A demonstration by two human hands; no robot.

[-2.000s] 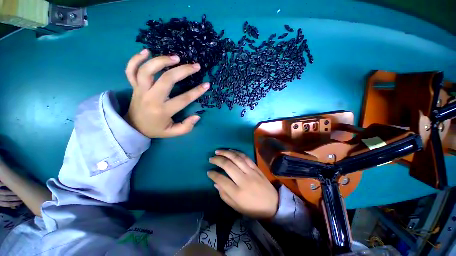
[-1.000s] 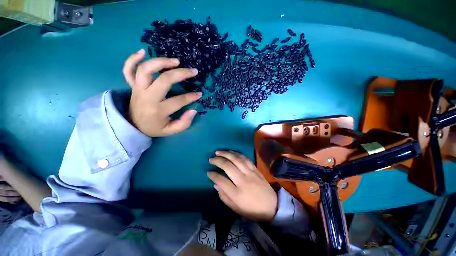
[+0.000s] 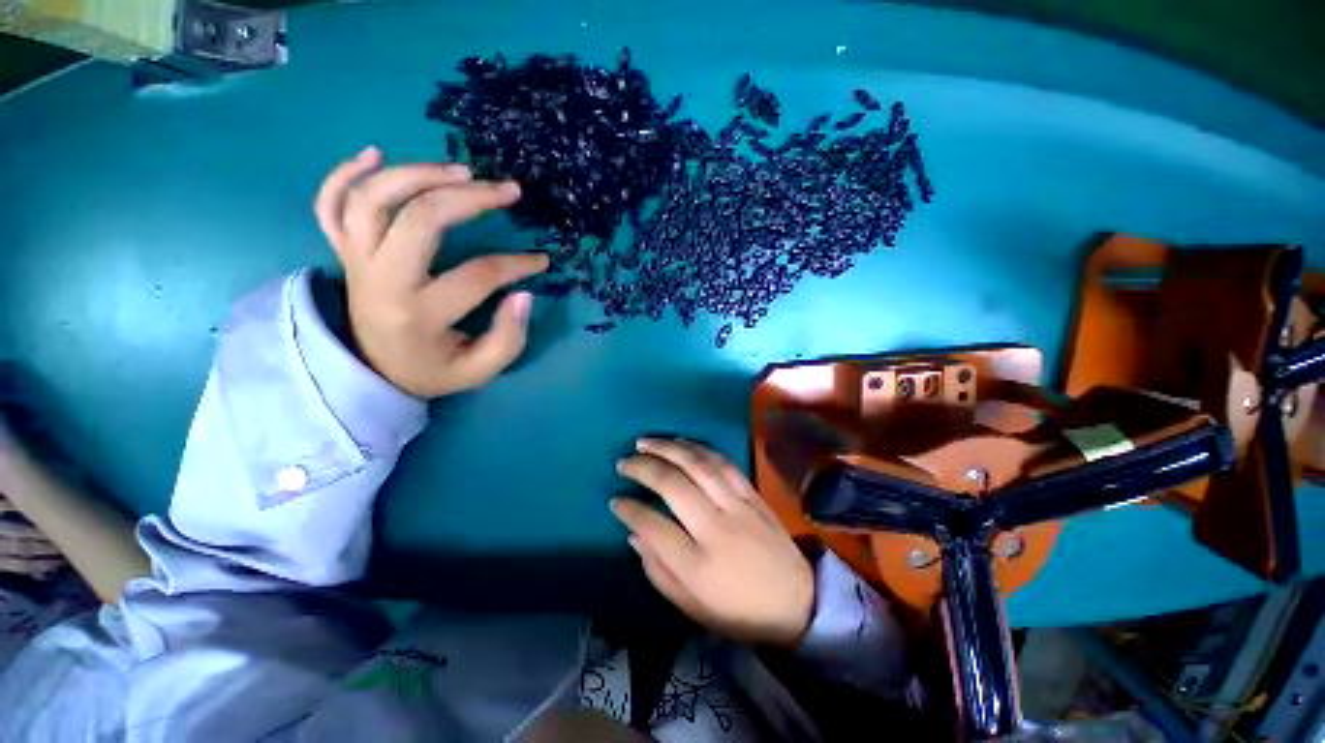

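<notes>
Small glossy black parts lie on the blue-green bench top (image 3: 175, 319), in a dense heap (image 3: 560, 138) at the upper middle and a thinner spread (image 3: 770, 218) to its right. My left hand (image 3: 422, 283) hovers at the heap's lower left edge, palm down, fingers spread and curved, with nothing visible in it. My right hand (image 3: 719, 544) lies low on the bench, left of the nearest fixture, fingers slightly apart; nothing shows in it, but its palm is hidden. My sleeves are pale blue-grey.
An orange-brown fixture (image 3: 886, 573) with a black Y (image 3: 966, 511) stands at the lower right; a second fixture (image 3: 1213, 327) is beyond it at the right edge. A pale bar (image 3: 87, 26) with a metal end is at the top left. Another person's forearm (image 3: 66, 523) shows lower left.
My left hand has moved a little left, away from the heap, and its fingers have shifted. My right hand stays in place on the bench. The whole view has shifted slightly.
</notes>
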